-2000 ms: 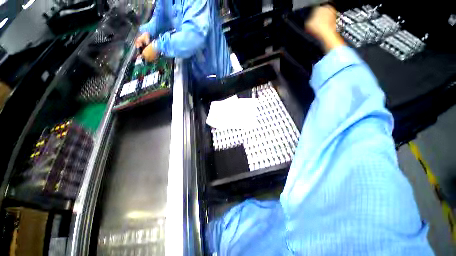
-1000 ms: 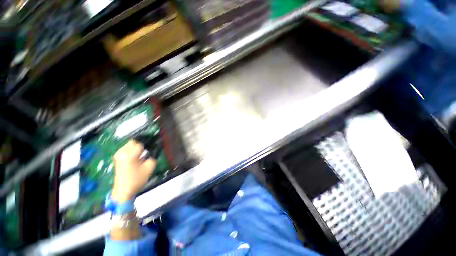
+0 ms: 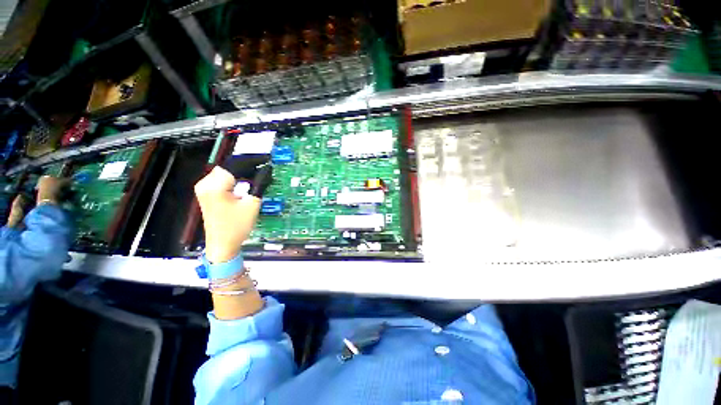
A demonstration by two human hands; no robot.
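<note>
A large green circuit board [image 3: 316, 186] lies on the line in front of me, with dark-red side bars, white blocks, small blue parts and a part with a yellow-orange patch. My left hand [image 3: 228, 207], with a blue wrist strap, is over the board's left part. Its fingers are closed around black parts [image 3: 254, 169] at the fingertips; their number and exact shape cannot be told. The hand hides part of the board's left side. My right hand is not in view.
Shiny metal plate [image 3: 585, 186] right of the board. Front rail [image 3: 506, 278]. Black bin with finned strips [image 3: 642, 348] and paper [image 3: 696, 356] at lower right. Behind, copper-brown parts in a clear tray [image 3: 296, 71] and a cardboard box [image 3: 474, 28]. Another person's blue sleeve [image 3: 35, 253] at left.
The view has swung left from the bin to the board. My right arm, earlier stretched towards silver parts, has gone out of view. My left hand has come into view over the board.
</note>
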